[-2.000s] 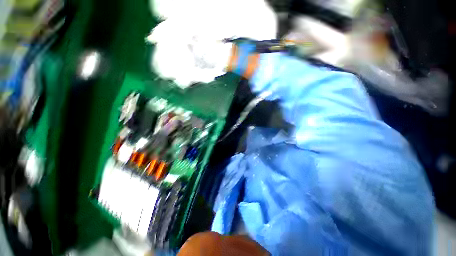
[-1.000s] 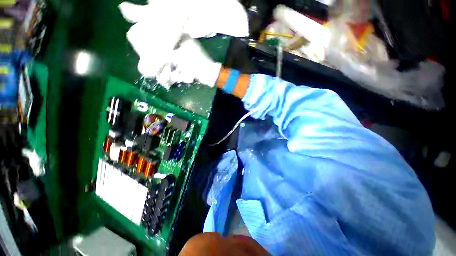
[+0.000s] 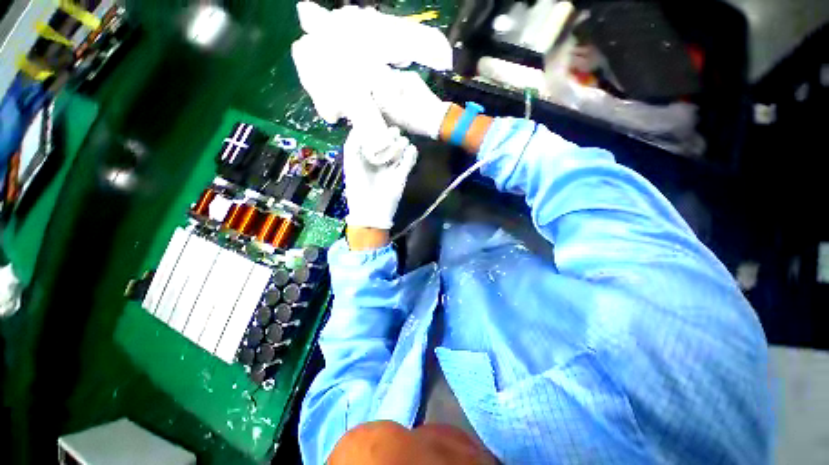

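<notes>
My right hand [image 3: 414, 102], in a white glove with a blue wrist band, is closed on a crumpled white cloth [image 3: 350, 56] at the top centre. My left hand [image 3: 377, 173], also white-gloved, is just below it with its fingers curled, against the lower end of the white bundle. Glove and cloth merge in the glare, so what the left fingers hold cannot be told. A populated circuit board [image 3: 264, 195] lies on the green mat to the left of my hands, with pale flat bars, orange coils and dark round cans. My left hand covers part of its right edge.
A black bin [image 3: 582, 127] at the upper right holds white tubes and a clear plastic bag [image 3: 636, 113]. A thin cord [image 3: 445, 192] runs by my right sleeve. A grey-white box [image 3: 123, 445] is at the lower left. Another green board or mat [image 3: 54, 182] is at the far left.
My left hand has come into view beside the cloth, over the board's right edge. My right hand and the cloth have shifted rightward in the picture, and the view has turned and is sharper.
</notes>
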